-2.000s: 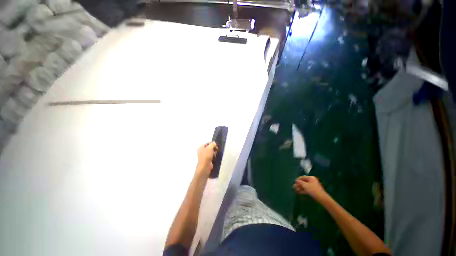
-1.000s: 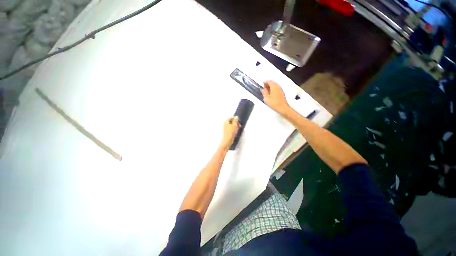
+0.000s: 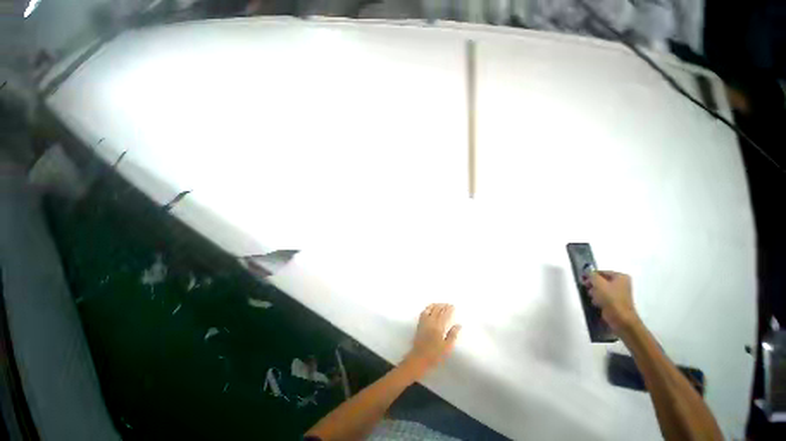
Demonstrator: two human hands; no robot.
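Observation:
The white fabric lay point(image 3: 345, 155) covers the table. My left hand point(image 3: 435, 334) rests on it near the front edge, fingers spread, holding nothing. My right hand point(image 3: 610, 297) grips a dark flat cloth weight point(image 3: 599, 314) by its middle; the weight is on or just above the lay, I cannot tell which. A second dark weight point(image 3: 629, 370) lies at the lower right, partly behind my right forearm. The flat metal base plate of the cutting machine point(image 3: 776, 370) shows at the right rim, cut off by the picture's edge.
A long thin brown stick point(image 3: 471, 121) lies on the lay. A black cable point(image 3: 681, 86) crosses its far right corner. Thin dark pieces or gaps point(image 3: 274, 258) show along the left edge. White scraps point(image 3: 308, 370) litter the green floor. A pale-skirted table point(image 3: 56, 336) stands at the left.
The view has swung left along the lay. My left hand has let go of its weight and lies flat on the fabric. My right hand still grips a weight, now turned and beside the other one.

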